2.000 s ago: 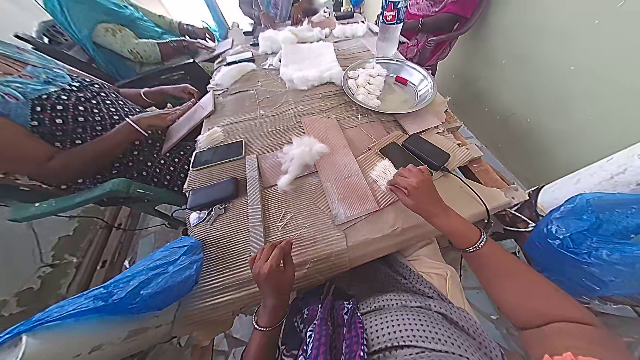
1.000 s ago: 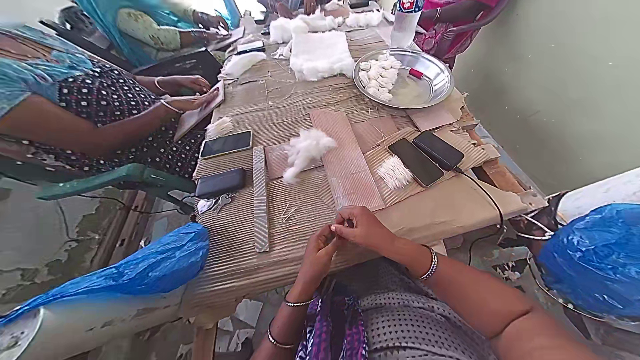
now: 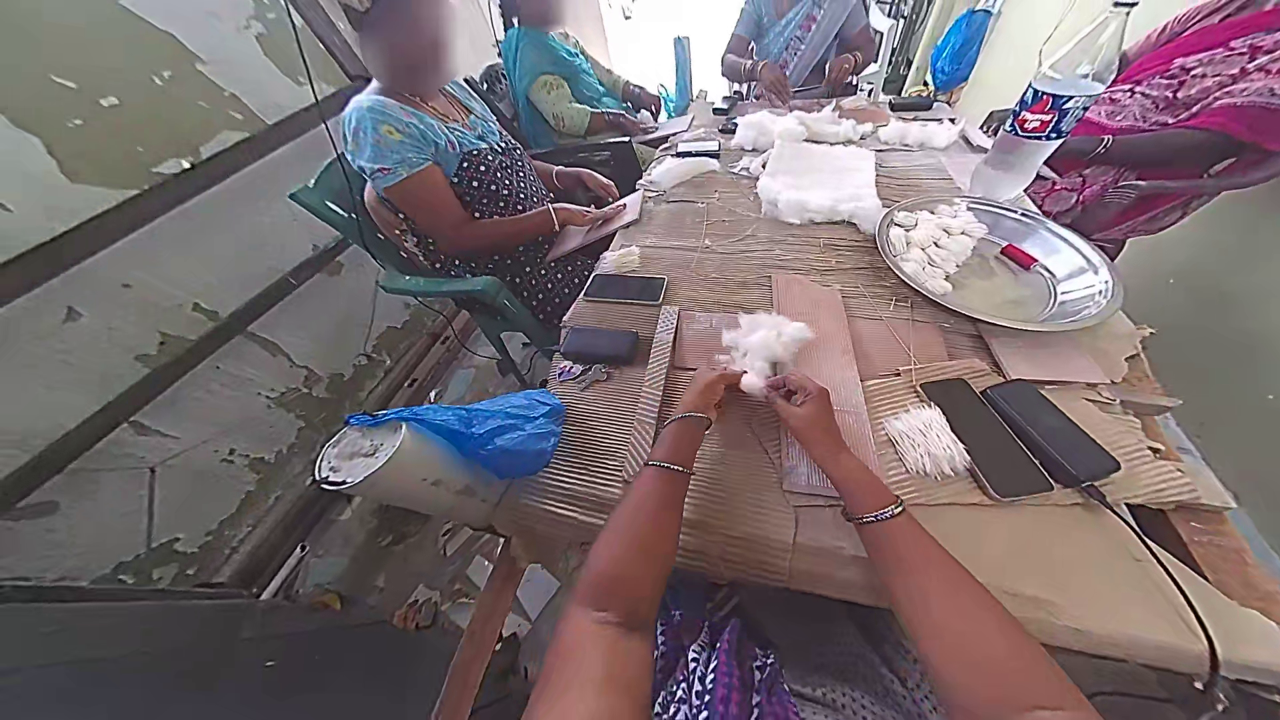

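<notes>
Both of my hands meet at the near edge of a loose tuft of white cotton wool [image 3: 766, 342]. My left hand [image 3: 714, 392] pinches its lower left side, and my right hand [image 3: 806, 408] has thumb and fingertips on the lower right side. Beneath lies a pinkish ridged board [image 3: 825, 370] on corrugated cardboard. A patterned flat strip [image 3: 652, 400] lies left of my left hand. To the right of my right hand is a pile of thin white cotton wicks [image 3: 926, 442], beside a dark phone [image 3: 985, 438].
A steel plate [image 3: 1090, 300] holds white cotton bundles and a red spool. Near it stands a plastic bottle [image 3: 1040, 120]. A black cabled device [image 3: 1052, 432], another phone [image 3: 626, 289], a dark case [image 3: 600, 345] and keys lie around. A co-worker [image 3: 470, 190] sits left; others sit farther off.
My hands, together near the table's front edge a second ago, have moved forward to the cotton tuft and hold its near edge. The view has tilted up and left.
</notes>
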